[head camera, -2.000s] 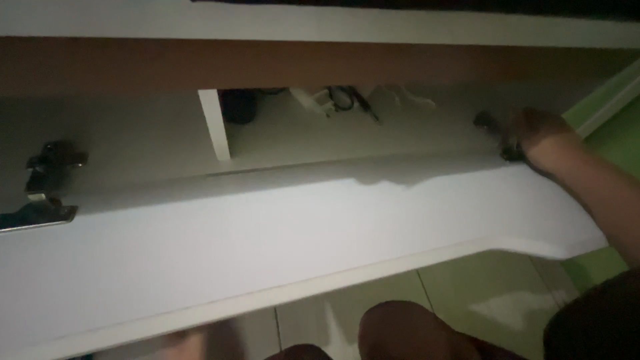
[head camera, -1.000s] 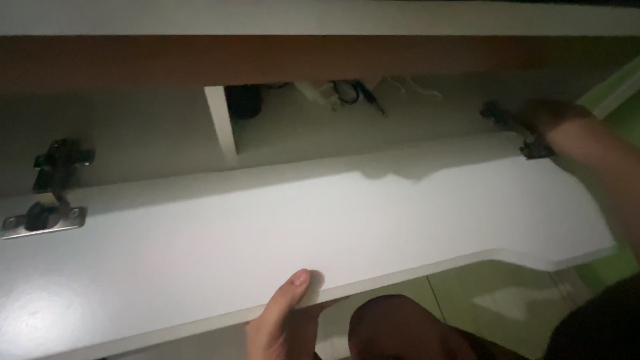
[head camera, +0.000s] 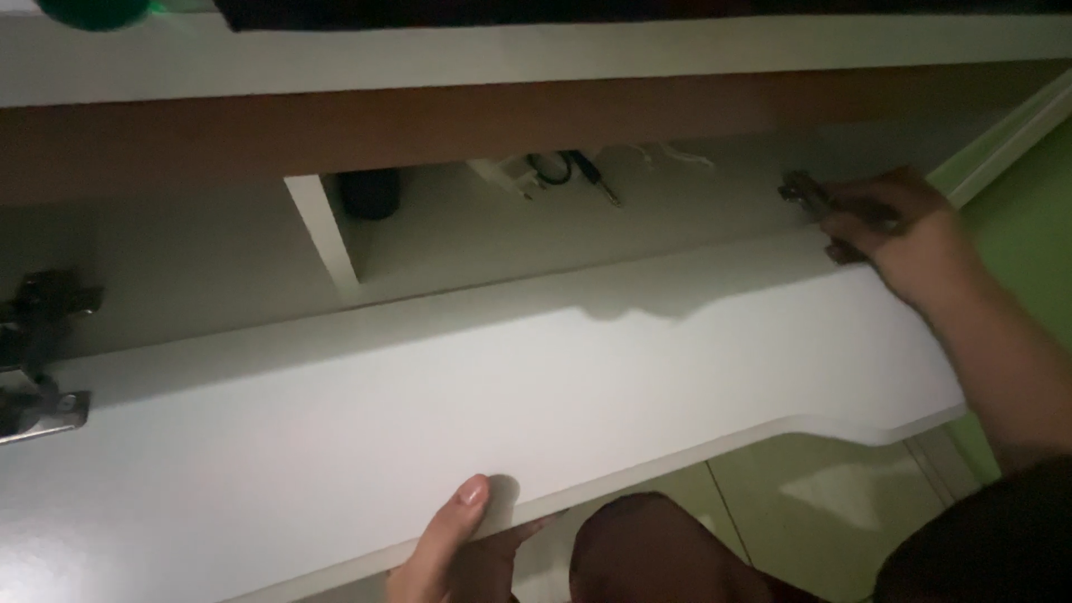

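Observation:
A white cabinet door panel (head camera: pixel 519 368) lies folded down in front of a cabinet, its near edge curved at the right. My left hand (head camera: pixel 456 536) grips that near edge, thumb on top and fingers beneath. At the far right, my right hand (head camera: pixel 904 226) has its fingers around a metal cabinet hinge (head camera: pixel 808 193) that joins the panel to the cabinet floor; the fingers partly cover it. Another metal hinge (head camera: pixel 42 352) sits at the left, cut off by the view's edge.
Inside the cabinet stand a white divider (head camera: pixel 325 230) and a dark round object (head camera: pixel 368 194), beside a white adapter (head camera: pixel 507 177) and a black cable with a plug (head camera: pixel 596 177). A green wall (head camera: pixel 1022 251) borders the right. My knee (head camera: pixel 653 544) is below the panel.
My left hand has come up from below the panel and taken hold of its near edge. My right hand stays at the right hinge.

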